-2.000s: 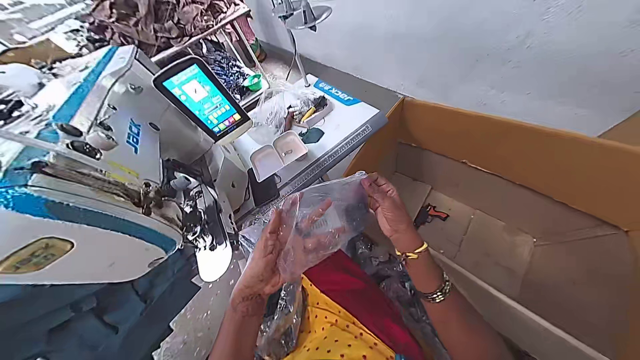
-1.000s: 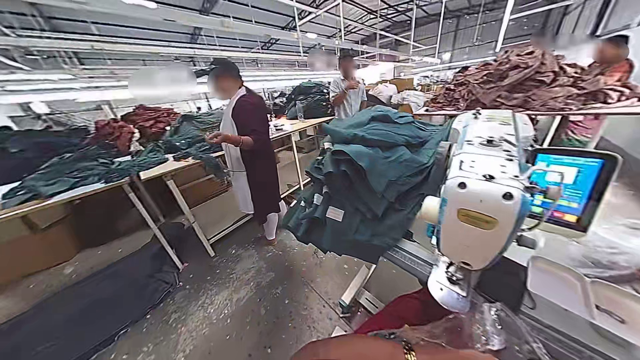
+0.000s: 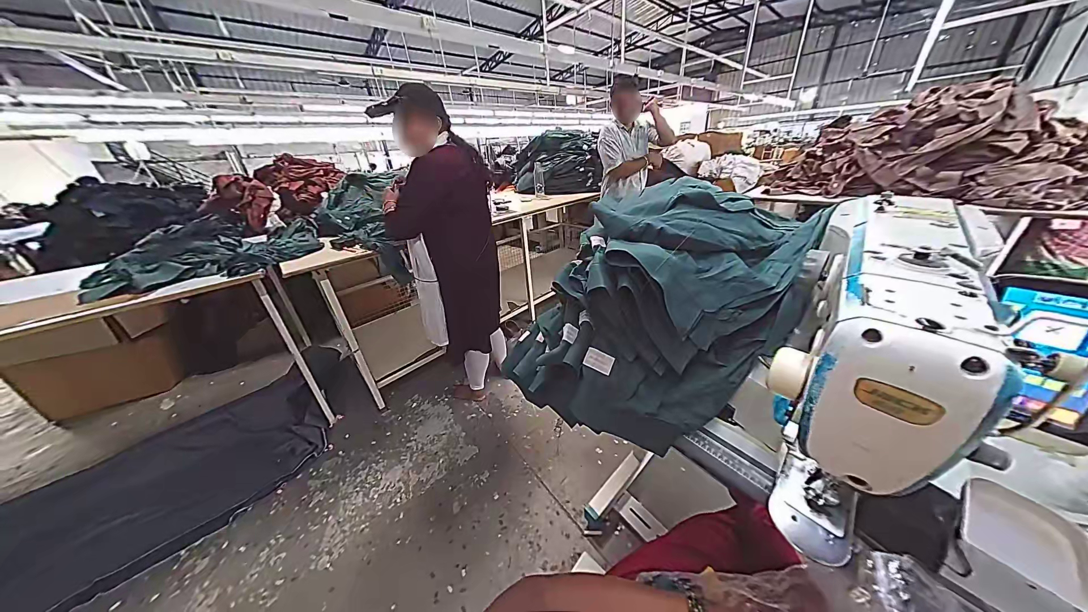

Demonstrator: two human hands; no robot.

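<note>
Only part of a forearm with a bracelet shows at the bottom edge, beside crumpled clear plastic (image 3: pixel 905 582); neither of my hands can be made out. Just above it stands a white and blue Jack sewing machine (image 3: pixel 901 365), its needle area low at the front. Left of the machine lies a stack of dark green cloth pieces (image 3: pixel 680 289), several with small white tags, hanging over the table's edge. Red cloth (image 3: pixel 714 540) lies below the machine. A lit control screen (image 3: pixel 1050 340) is partly hidden behind the machine head.
A white plastic tray (image 3: pixel 1020 540) sits right of the needle area. One person (image 3: pixel 446 229) stands at work tables (image 3: pixel 340 255) with heaped garments; another (image 3: pixel 629 144) stands farther back. Brown cloth (image 3: pixel 943 153) is piled behind the machine. Dark fabric (image 3: pixel 187 476) lies on the floor at left.
The view has swung far left and up from my lap. Two seconds ago both hands held a clear plastic bag; now they are out of sight. The nearer person's arm has drawn in.
</note>
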